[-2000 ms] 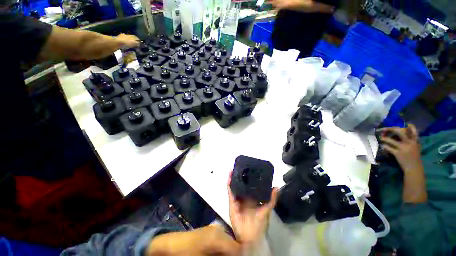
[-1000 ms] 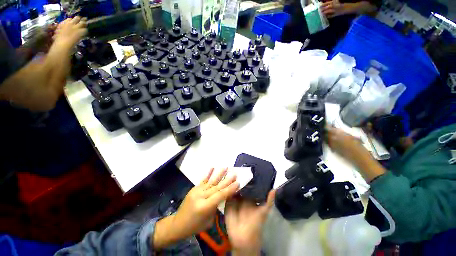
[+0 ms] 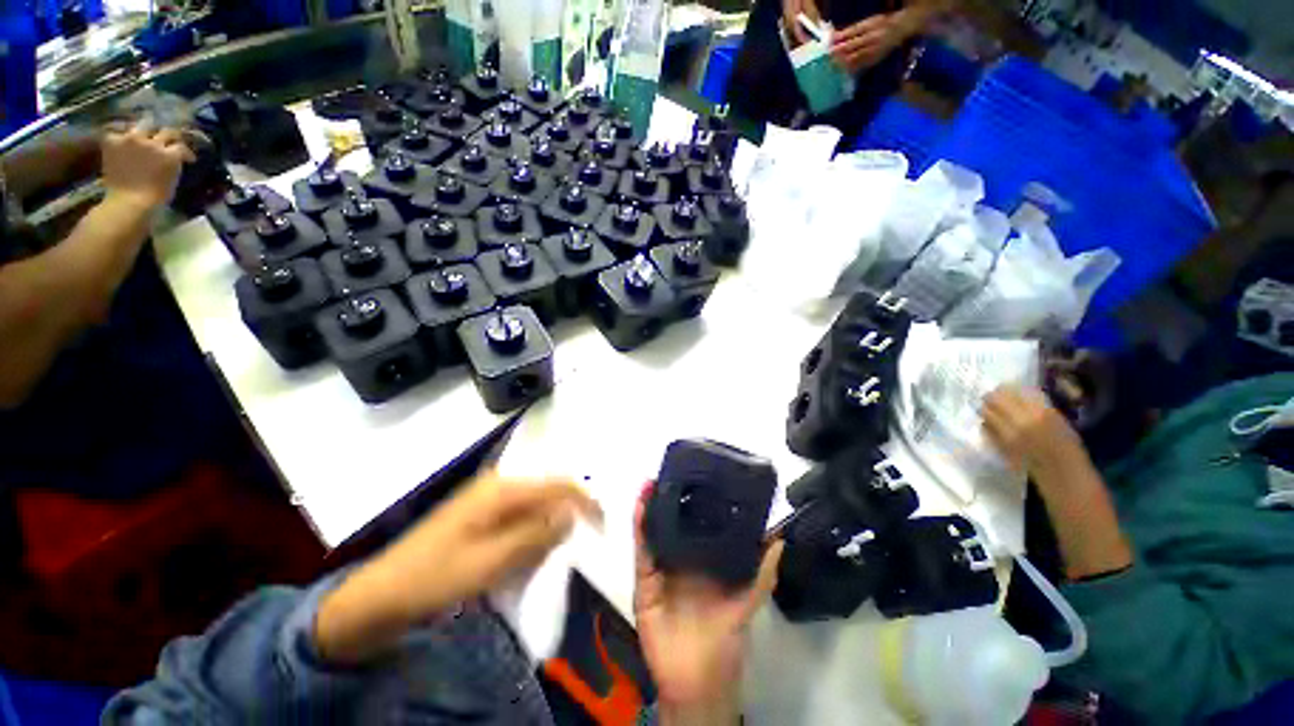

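Observation:
A black plug-in cube unit (image 3: 708,512) rests in my right hand (image 3: 691,624), held from below near the table's front edge, a side with a round opening facing up. My left hand (image 3: 461,546) is blurred, to the left of the cube and apart from it. A white wiping cloth (image 3: 545,596) hangs from its fingers. A cluster of black units (image 3: 861,372) stands just right of the held cube, with silver prongs showing. A whitish wash bottle (image 3: 965,664) with a yellowish collar is at the lower right.
Rows of black units (image 3: 507,227) fill the left table. Frosted bags (image 3: 930,241) and a printed sheet (image 3: 979,390) lie at the right. A person in green reaches over the sheet. Another person is at left; one behind holds a box. Orange handles (image 3: 603,688) show below the table edge.
My left hand has moved off the cube to the left with the cloth. My right hand still holds the cube. The green-sleeved person's hand now lies over the printed sheet.

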